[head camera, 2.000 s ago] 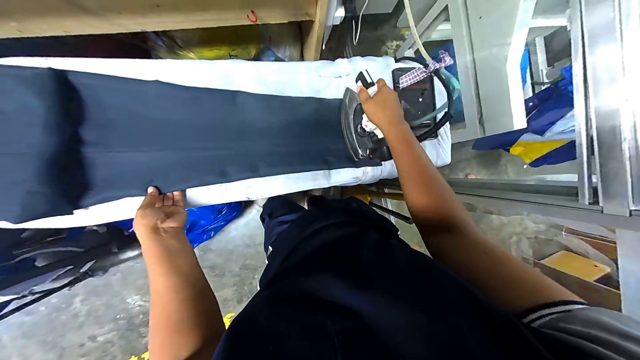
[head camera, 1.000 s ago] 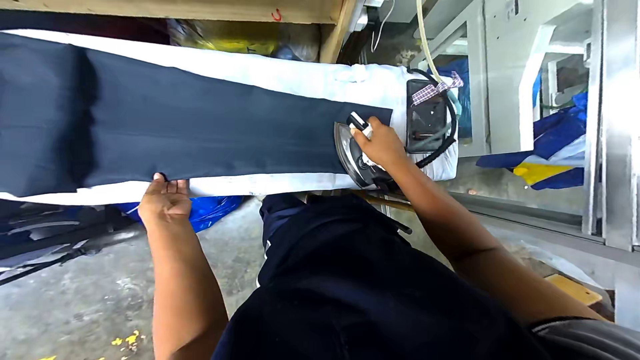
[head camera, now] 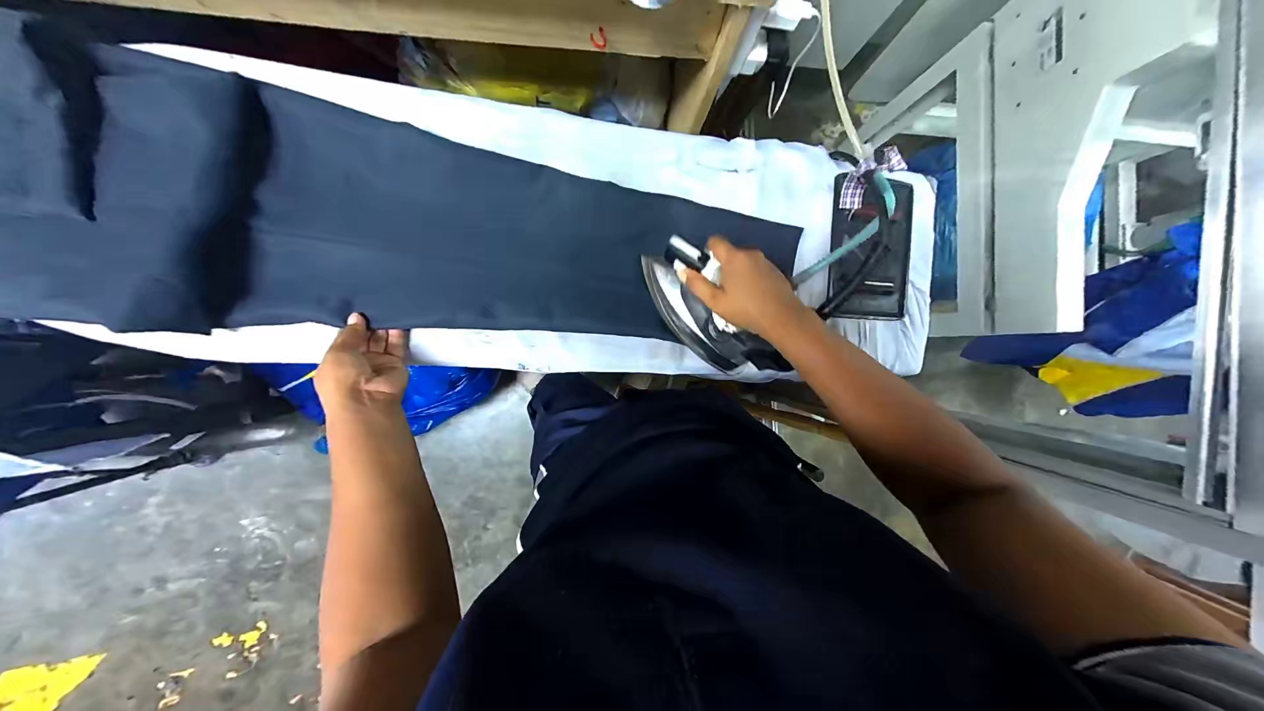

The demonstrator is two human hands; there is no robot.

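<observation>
A dark navy fabric piece, shaped like a trouser leg, lies lengthwise on a white-covered ironing board. My right hand grips the handle of a steam iron, whose soleplate rests at the cloth's near edge close to its narrow right end. My left hand pinches the near edge of the cloth between thumb and fingers, palm up. A dark fold crosses the cloth to the left of that hand. The black iron rest sits at the board's right end, with hose and cord over it.
Behind the board runs a wooden shelf frame. Grey metal framing stands at right, with blue and yellow cloth beside it. A blue plastic bag lies below the board's near edge. A pale hose hangs from above.
The iron in my right hand has moved left from the cloth's narrow end, and more of that end shows. My left hand keeps its hold on the near edge.
</observation>
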